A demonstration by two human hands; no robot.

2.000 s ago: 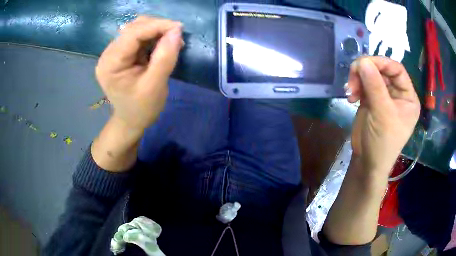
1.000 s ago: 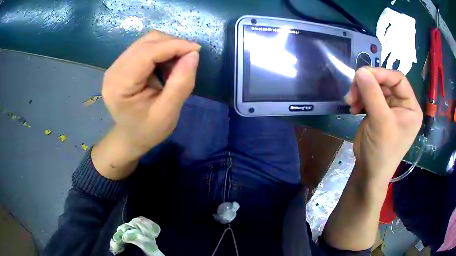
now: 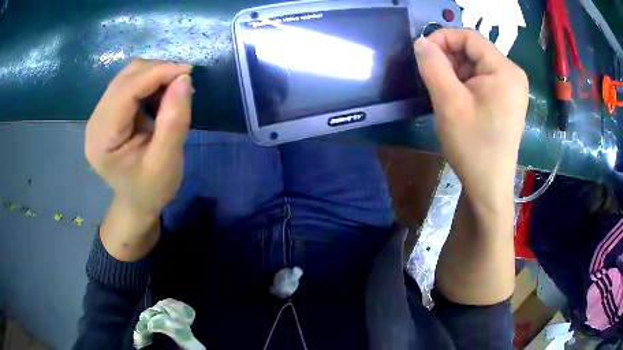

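Observation:
The video speaker [image 3: 294,127], grey-silver with a dark glossy screen, lies tilted on the green bench in front of me. Glare crosses its screen, and small pale lettering shows along the top. My left hand [image 3: 140,130] is in the air left of the unit, thumb and forefinger pinched together. My right hand [image 3: 478,102] is pinched the same way over the unit's right end, covering part of the round dial [image 3: 432,29]. I see nothing definite in either pinch; a thin clear film cannot be ruled out.
A white glove [image 3: 502,24], red tool [image 3: 559,48] and orange loops [image 3: 611,92] are on the bench at right. A clear hose [image 3: 552,179] curves below. Crinkled clear plastic [image 3: 436,229] hangs beside my lap. Striped pink-and-dark cloth [image 3: 604,294] is at lower right.
The unit appears further left and is now tilted, its right end higher. Both pinched hands appear further left; the right is also higher. The curved white streak by the right fingertips no longer shows.

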